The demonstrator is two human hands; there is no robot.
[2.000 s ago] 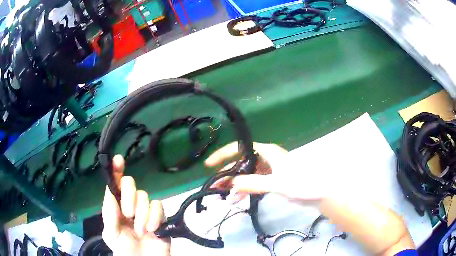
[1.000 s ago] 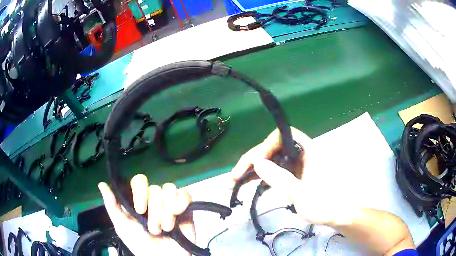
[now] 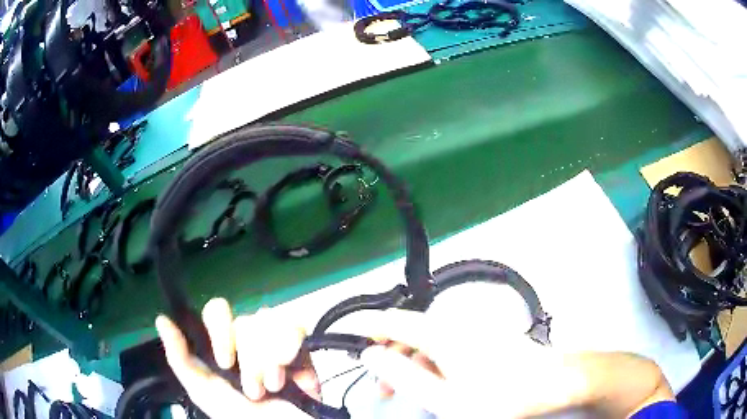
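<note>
A black padded headband [image 3: 246, 141] stands as an upright arch above the front of the bench. My left hand [image 3: 246, 360] is closed round its left end, with a black yoke beside the fingers. My right hand [image 3: 459, 352] is at the lower right end, overexposed and partly washed out. Its fingers are near the left yoke tip; whether they grip it I cannot tell. At the right end a curved black yoke [image 3: 483, 268] spreads out above my right hand. A thin wire hangs between the hands.
More headbands [image 3: 274, 237] lie along the green conveyor [image 3: 508, 139]. A headband pile [image 3: 684, 254] sits on cardboard at the right. White sheeting [image 3: 565, 237] covers the bench. Dense black headbands [image 3: 57, 74] hang at upper left. Black parts [image 3: 459, 20] lie across the line.
The held headband has moved left and slightly down. My right hand has moved down from the right-end hinge, and that end's yoke now shows spread to the right.
</note>
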